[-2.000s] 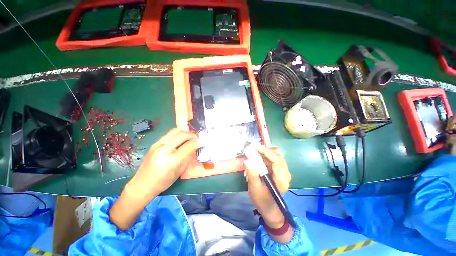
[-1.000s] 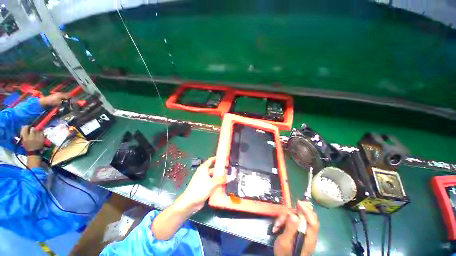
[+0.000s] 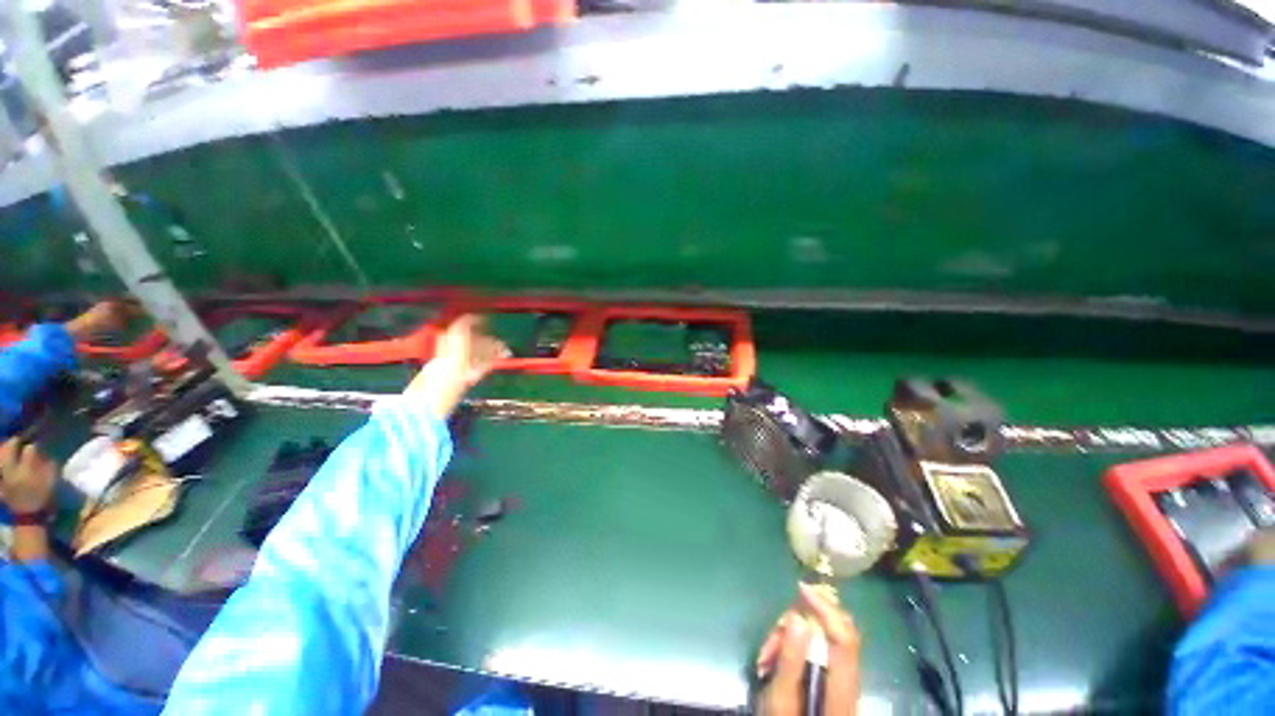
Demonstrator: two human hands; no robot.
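My left hand [image 3: 473, 350] reaches far forward to the row of orange-red framed units on the green belt, over the unit [image 3: 536, 333] in the middle of the row. The hand is blurred, and I cannot tell if it grips the frame. Another framed unit [image 3: 666, 348] lies to its right. My right hand [image 3: 811, 652], at the bottom, holds the soldering iron [image 3: 815, 685] upright, its tip end at the round whitish cup [image 3: 840, 526]. I cannot tell if the tip is inside.
A black fan [image 3: 768, 442] and the iron holder [image 3: 947, 421] with its square tray [image 3: 975, 498] stand by the cup. The red pile [image 3: 442, 539] and small dark block [image 3: 490, 513] lie left. Another person's sleeve [image 3: 1225, 657] is beside a framed unit [image 3: 1200, 523] at right. Another worker is far left.
The framed unit that my left hand held on the bench is gone from there. My left arm has stretched forward to the belt row. The iron has moved to the cup. The view has tilted up.
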